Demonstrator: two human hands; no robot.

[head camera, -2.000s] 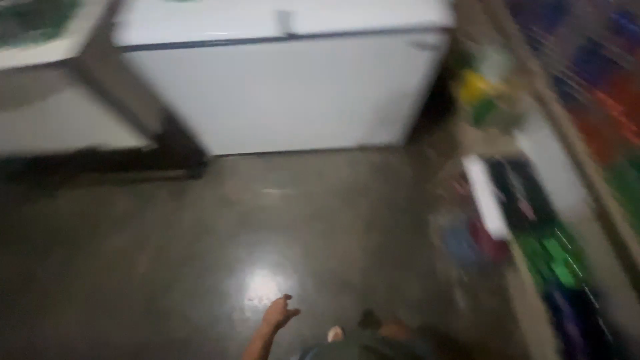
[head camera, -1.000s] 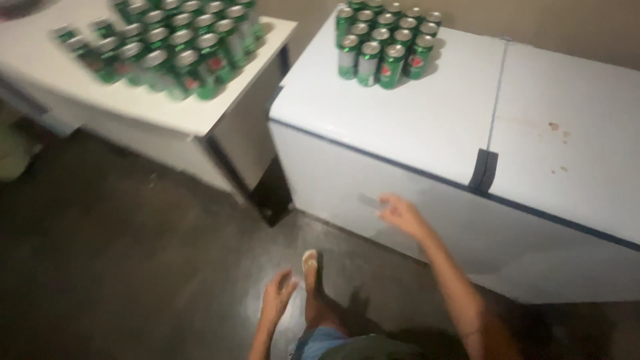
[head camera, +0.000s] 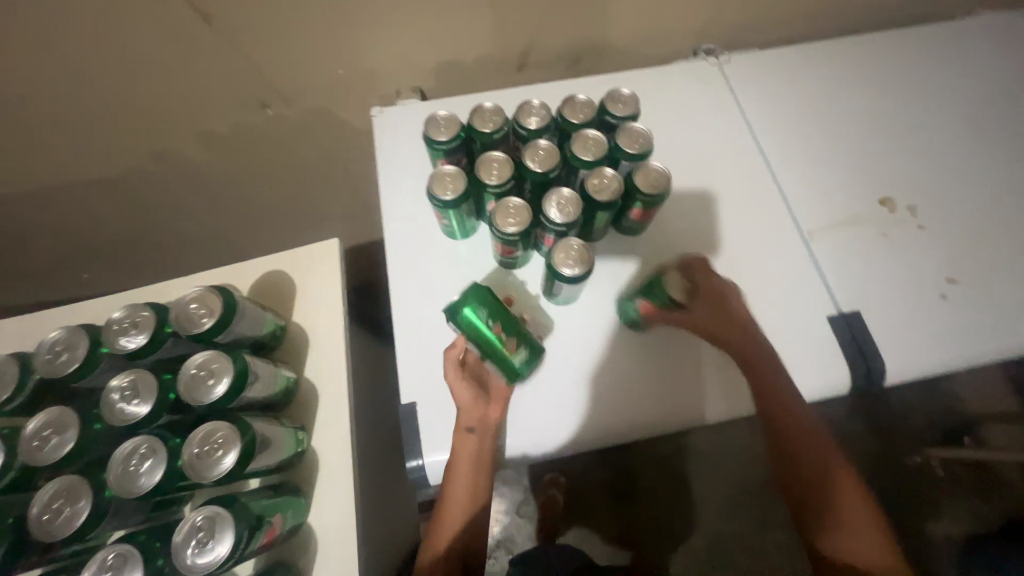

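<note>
My left hand (head camera: 474,380) holds a green drink can (head camera: 496,332) tilted on its side above the white chest freezer's lid (head camera: 552,400). On the right, my right hand (head camera: 708,304) grips another green can (head camera: 650,300) near its silver top; this one is blurred, and whether it touches the lid I cannot tell. Between and behind my hands, several upright green cans stand close together on the lid, the front one (head camera: 568,272) nearest to me.
At the left, a cream-topped table (head camera: 332,384) carries many upright green cans (head camera: 212,452). A narrow gap separates it from the freezer. Black latches (head camera: 856,348) sit on the freezer's front edge, and a stained wall (head camera: 264,104) rises behind.
Both my hands, empty one second ago, now hold a can each over the freezer lid. The view has moved closer to the freezer and cans.
</note>
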